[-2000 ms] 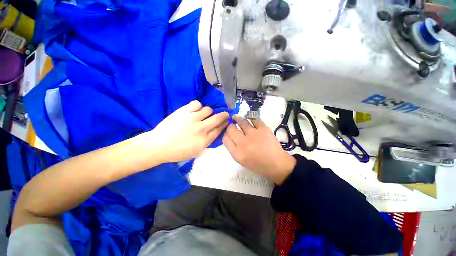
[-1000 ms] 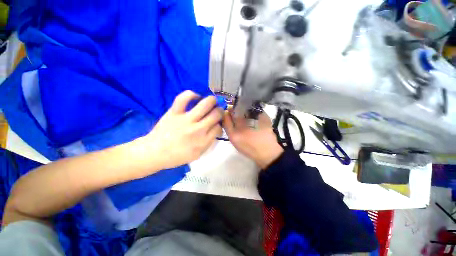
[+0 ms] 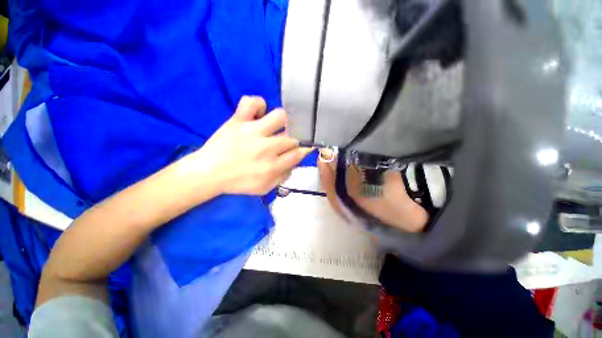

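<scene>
A royal-blue garment piece (image 3: 152,79) spreads left of the sewing machine head (image 3: 422,105), which looms large and distorted at the right. My left hand (image 3: 254,152) has its fingers bent and closed at the cloth's edge beside the needle area; a bit of blue shows by its fingertips. My right hand (image 3: 369,198) is low under the head, partly covered by it, with a fingertip near the needle area. What it holds, if anything, is hidden. The needle itself cannot be made out. A paler blue panel (image 3: 191,290) hangs over the table's front edge.
The white table (image 3: 317,244) has a printed scale along its front edge. Black scissor handles (image 3: 426,185) show partly behind the head. A red basket (image 3: 386,310) with blue cloth (image 3: 422,323) is below at right. More blue cloth hangs at lower left.
The view has shifted and the machine head appears much closer, covering more of the right side and part of my right hand. My left hand stays by the cloth's edge.
</scene>
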